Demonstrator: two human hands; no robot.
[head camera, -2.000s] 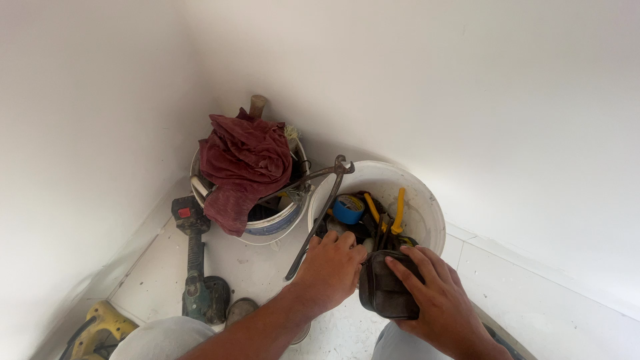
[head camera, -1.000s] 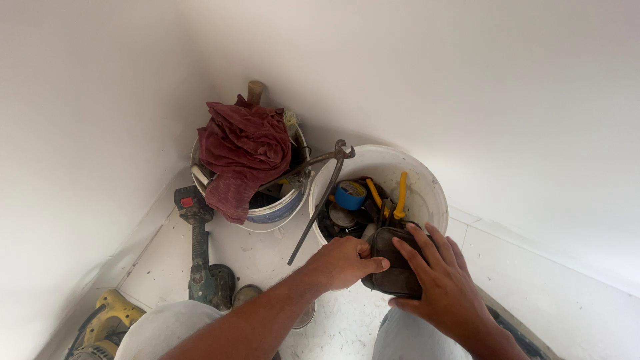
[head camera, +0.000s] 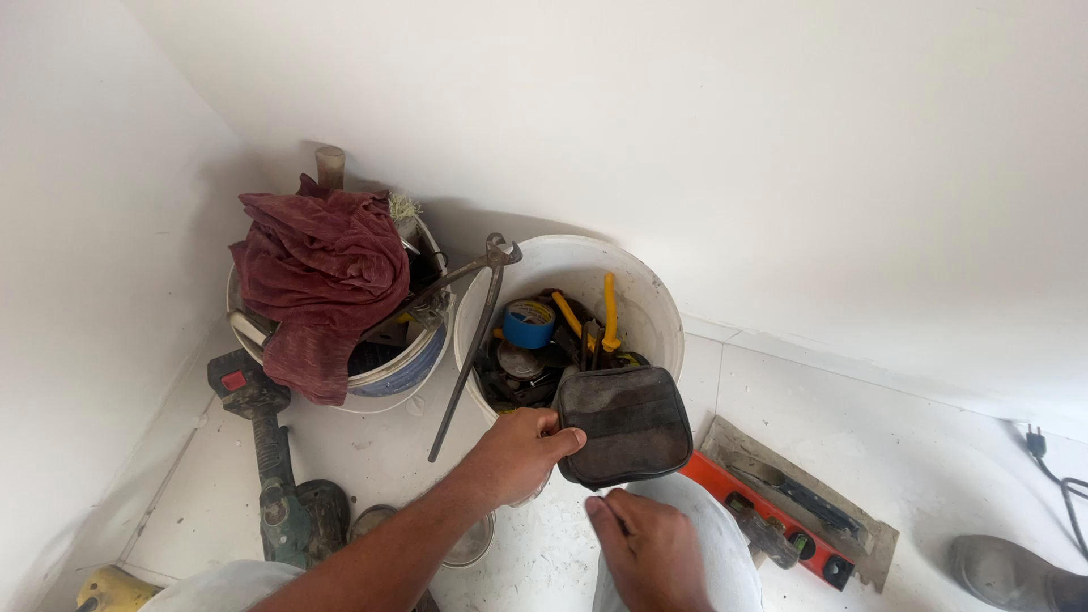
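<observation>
My left hand (head camera: 523, 455) grips the left edge of a small dark zippered case (head camera: 627, 425), thumb on top. My right hand (head camera: 650, 544) is curled just below the case's lower edge, finger and thumb pinched at what may be its zipper pull; the pinched part is too small to tell. Behind the case stands a white bucket (head camera: 654, 297) holding a roll of blue tape (head camera: 529, 324), yellow-handled pliers (head camera: 609, 310) and other dark tools. Long-handled metal nippers (head camera: 476, 340) lean across its left rim.
A second bucket (head camera: 399, 378) at left holds tools under a maroon cloth (head camera: 323, 280). A cordless angle grinder (head camera: 276, 476) lies on the floor. At right are a red spirit level (head camera: 765, 518), a notched trowel (head camera: 875, 544), a hammer head (head camera: 769, 540), a plug (head camera: 1035, 442) and a shoe (head camera: 1003, 569).
My right hand has moved from the case's right side to below its lower edge. My left hand now grips the left edge. The view has shifted, showing the level and trowel.
</observation>
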